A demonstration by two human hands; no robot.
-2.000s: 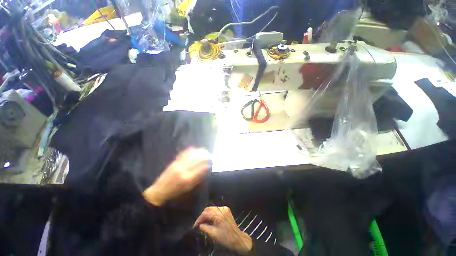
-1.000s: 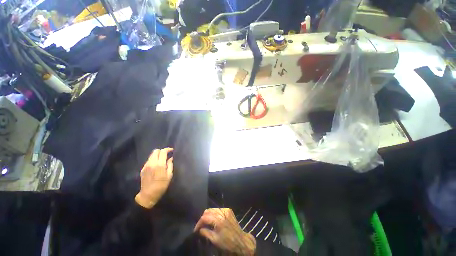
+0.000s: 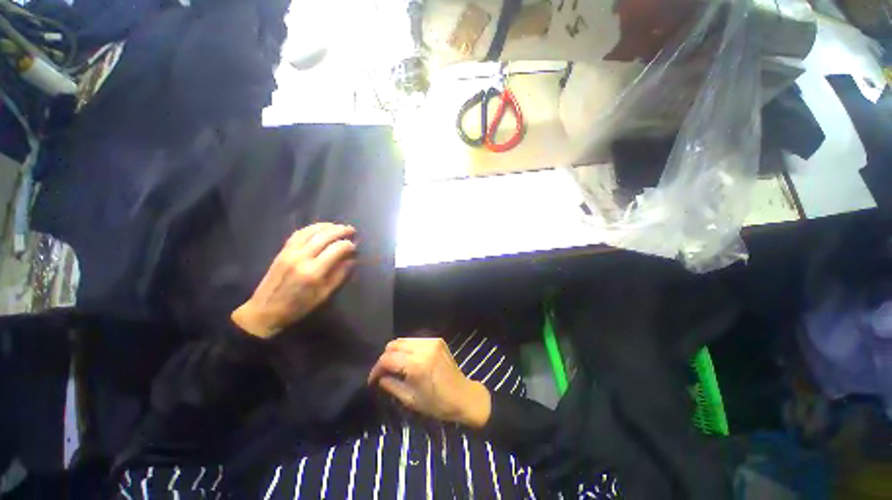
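The black garment fabric (image 3: 323,176) lies spread over the table left of the needle area and hangs over the front edge. My left hand (image 3: 305,276) rests on the fabric with curled fingers; whether it pinches the cloth cannot be told. My right hand (image 3: 427,379) is lower, at the fabric's right edge near my lap, with its fingertips closed on the cloth. The sewing machine (image 3: 577,98) stands at the upper right. Its needle area (image 3: 411,78) is lost in lamp glare.
Thread snips (image 3: 492,121) with one black and one red loop rest against the machine. A clear plastic bag (image 3: 709,166) hangs at its right. Green plastic strips (image 3: 555,347) show beside my lap. Cables (image 3: 34,59) lie at the upper left. Lilac cloth (image 3: 851,342) shows at the far right.
The view has tilted down, so the machine and table sit higher and my striped lap shows. My left hand has moved off the fabric's right edge, to the left. My right hand stays at the edge.
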